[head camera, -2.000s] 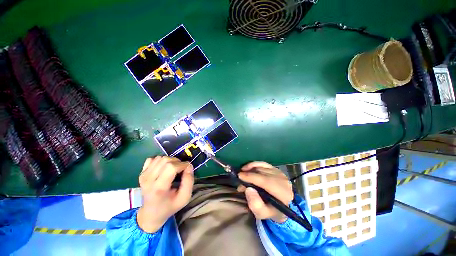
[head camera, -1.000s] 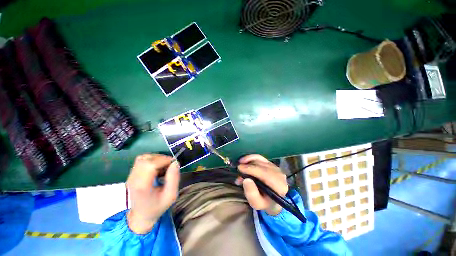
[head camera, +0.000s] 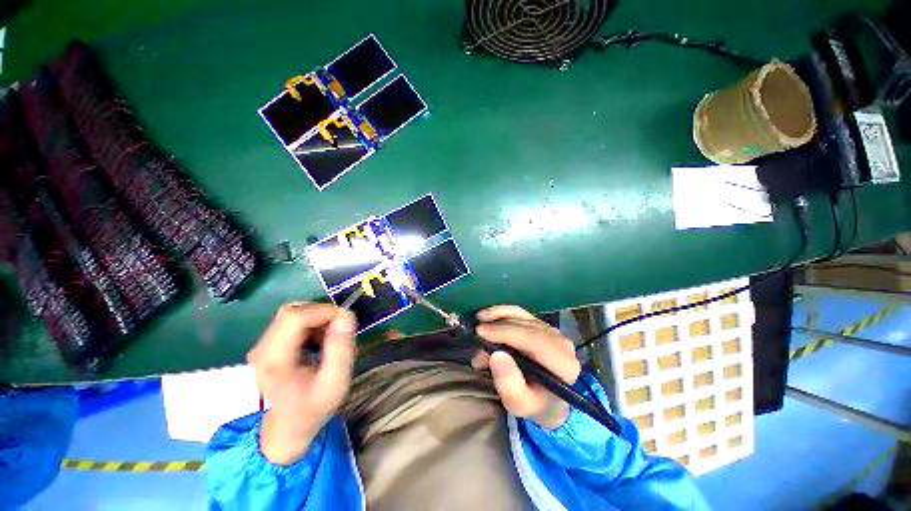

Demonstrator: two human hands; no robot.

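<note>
My right hand (head camera: 524, 364) holds a black soldering iron (head camera: 547, 379) like a pen. The iron's metal tip points up-left and reaches the flex circuits in the middle of the near group of LCD modules (head camera: 436, 267). My left hand (head camera: 305, 374) is at the lower left edge of this group, thumb and forefinger pinched on a thin silvery piece (head camera: 352, 297) that points at the modules. Its inner end is hidden by the fingers. Glare whitens the group's left part. Another group of black modules with orange-yellow flex tabs (head camera: 392, 103) lies farther back.
Rows of dark red-black wire bundles (head camera: 140, 180) lie at left. A round-guarded fan (head camera: 534, 25) is at the back, a brown tube (head camera: 744, 120) and white paper (head camera: 714, 198) at right, beside black units with cables. A white slotted tray (head camera: 684, 384) is below the bench edge.
My left hand has moved left from its place two seconds ago, and the silvery piece now shows beyond its fingertips. The iron's tip stays at the near modules' middle. The view has shifted slightly.
</note>
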